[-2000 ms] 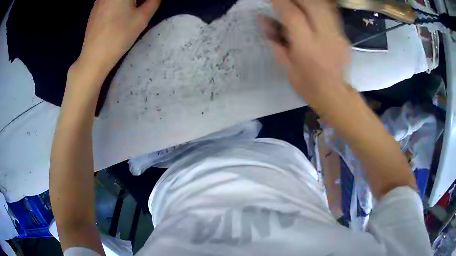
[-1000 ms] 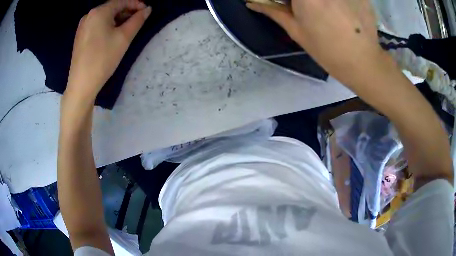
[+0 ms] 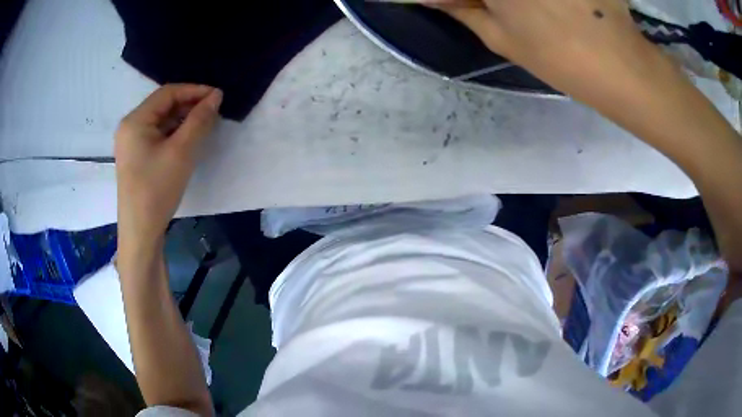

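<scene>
A black fabric piece [image 3: 220,49] lies on the white, speckled table cover [image 3: 350,138] at the upper left and runs out of the top of the view. My left hand [image 3: 167,134] pinches at its lower edge, thumb and finger together near the corner; a thin dark tape [image 3: 57,158] trails left from that hand across the cover. My right hand [image 3: 537,32] is at the top, partly cut off, closed on the handle of the dark iron [image 3: 431,49], whose silvery rim touches the right edge of the fabric. The handle is mostly hidden.
The iron's dark cord [image 3: 667,31] runs right. The table's front edge crosses just before my white shirt. A blue crate [image 3: 61,261] is below left. A clear plastic bag [image 3: 626,261] with scraps is below right.
Two seconds ago my right hand was blurred, off the iron; it then took the iron onto the cover. Since a second ago, my left hand has moved down to the fabric's lower edge and the fabric has shifted.
</scene>
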